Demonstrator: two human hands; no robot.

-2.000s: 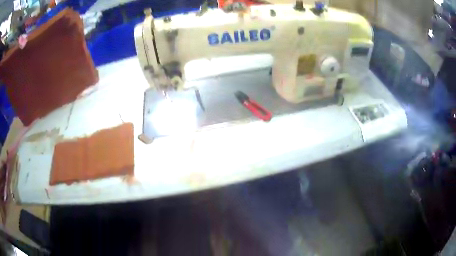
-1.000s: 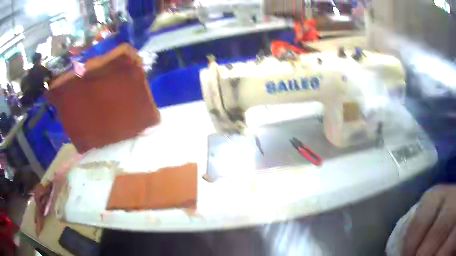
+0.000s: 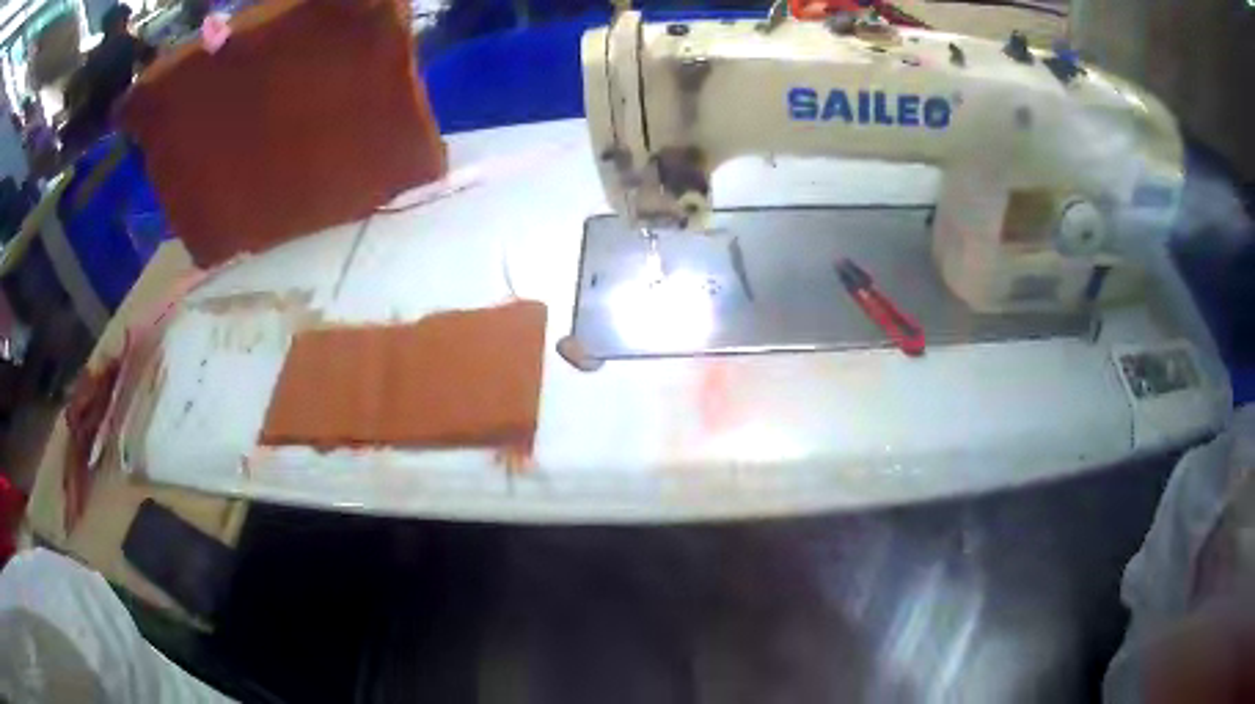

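Note:
A folded rust-orange fabric piece (image 3: 406, 378) lies near the front left of the white sewing table (image 3: 881, 447). The cream sewing machine (image 3: 826, 103) stands right of it, its light bright over the metal bed (image 3: 798, 310). Thread snips with red handles (image 3: 888, 314) lie on the bed. My left hand (image 3: 48, 660) is cut off at the bottom left corner, pale and blurred beside a white sleeve. My right hand (image 3: 1211, 660) is a blur at the bottom right edge beside white cloth. The fingers of neither hand can be made out. Neither hand touches the fabric.
A large rust-red fabric stack (image 3: 289, 131) stands at the back left. A dark phone (image 3: 179, 550) lies on the tan board (image 3: 90, 502), near fabric scraps (image 3: 94, 406). A parts tray (image 3: 1159, 374) is set in the table's right end. A person (image 3: 108, 62) is far back left.
The view has shifted, so the table and machine sit higher in the picture. My right hand has dropped mostly out at the lower right. White cloth has appeared at the bottom left.

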